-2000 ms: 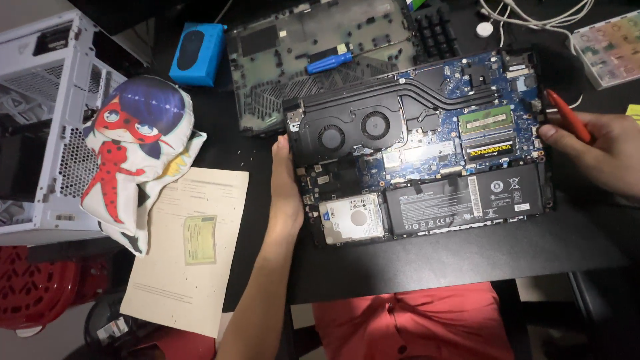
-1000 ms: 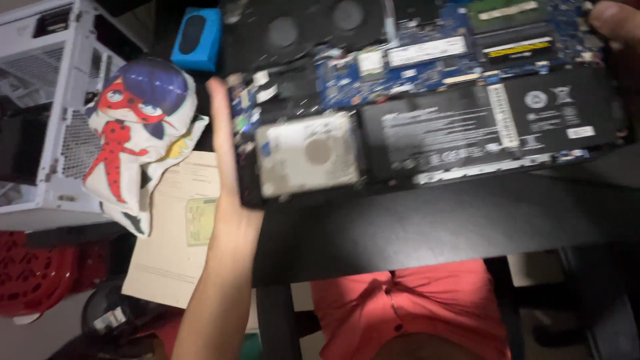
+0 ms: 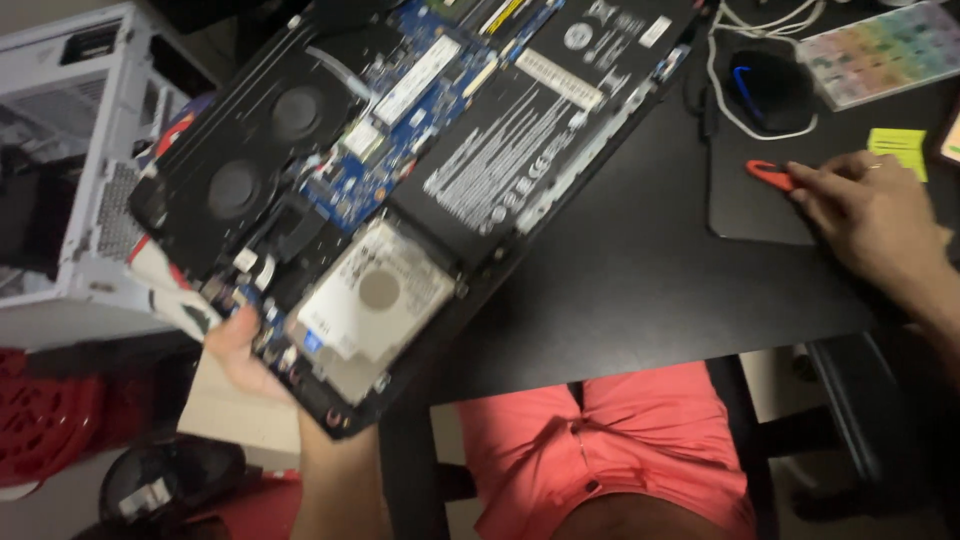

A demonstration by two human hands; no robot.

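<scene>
My left hand [image 3: 244, 349] grips the lower left corner of an opened laptop base [image 3: 405, 195], its thumb over the edge by the ports. The base is raised and tilted diagonally, its inside facing me. It shows two cooling fans, a blue circuit board [image 3: 360, 169], a black battery [image 3: 517, 142] and a silver 2.5-inch drive [image 3: 375, 304]. At the right, my right hand [image 3: 870, 202] pinches a small red plastic tool [image 3: 770, 175] over a dark mouse pad [image 3: 750, 214]. The kind of tool is not clear.
A white computer case [image 3: 97, 217] stands at the left, partly behind the laptop, with a plush doll [image 3: 169, 289] beside it. Paper [image 3: 225, 401] lies under my left arm. At the right are a computer mouse [image 3: 772, 90], white cables [image 3: 772, 30], yellow notes [image 3: 900, 146] and a colourful compartment box [image 3: 885, 49].
The laptop base has turned from nearly level to a steep diagonal and moved left, with my left hand on it. My right hand has left its right edge and moved down onto the mouse pad area.
</scene>
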